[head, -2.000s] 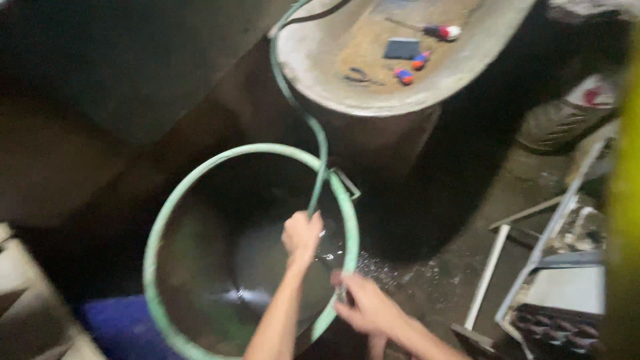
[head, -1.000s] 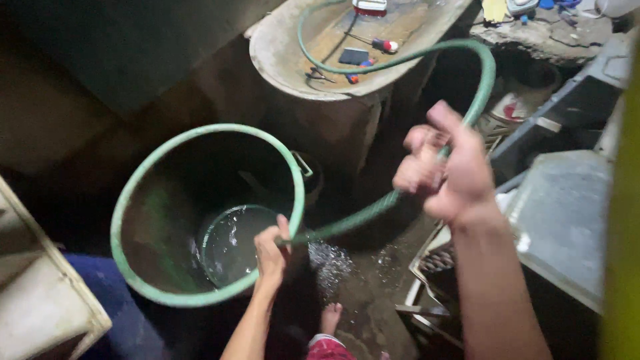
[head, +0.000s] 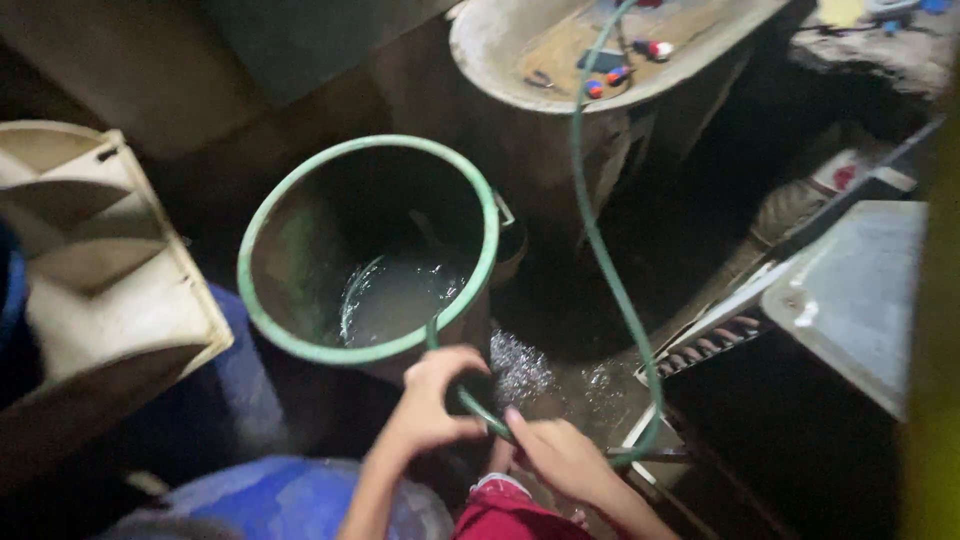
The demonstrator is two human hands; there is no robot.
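Note:
A large round tub with a green rim [head: 367,355] stands left of centre, with cloudy water [head: 401,296] low inside. A green hose [head: 609,274] comes down from the basin at the top, loops at the right and runs back left to the tub's near rim. My left hand [head: 437,397] curves around the hose just below that rim, its thumb and fingers apart; whether it touches the hose is unclear. My right hand [head: 555,454] grips the hose a little further right, thumb on top, near my red clothing.
An old oval basin [head: 510,94] at the top holds a dark flat object, a pair of pliers and small red-and-blue parts. A cream moulded panel [head: 97,292] leans at the left, a blue container [head: 285,495] below it. Metal frames and a pale panel [head: 855,292] crowd the right. The floor [head: 585,382] is wet.
My right hand has come down from its raised place onto the hose near my left hand. The hose's raised loop has dropped to the right. My left hand has loosened around the hose.

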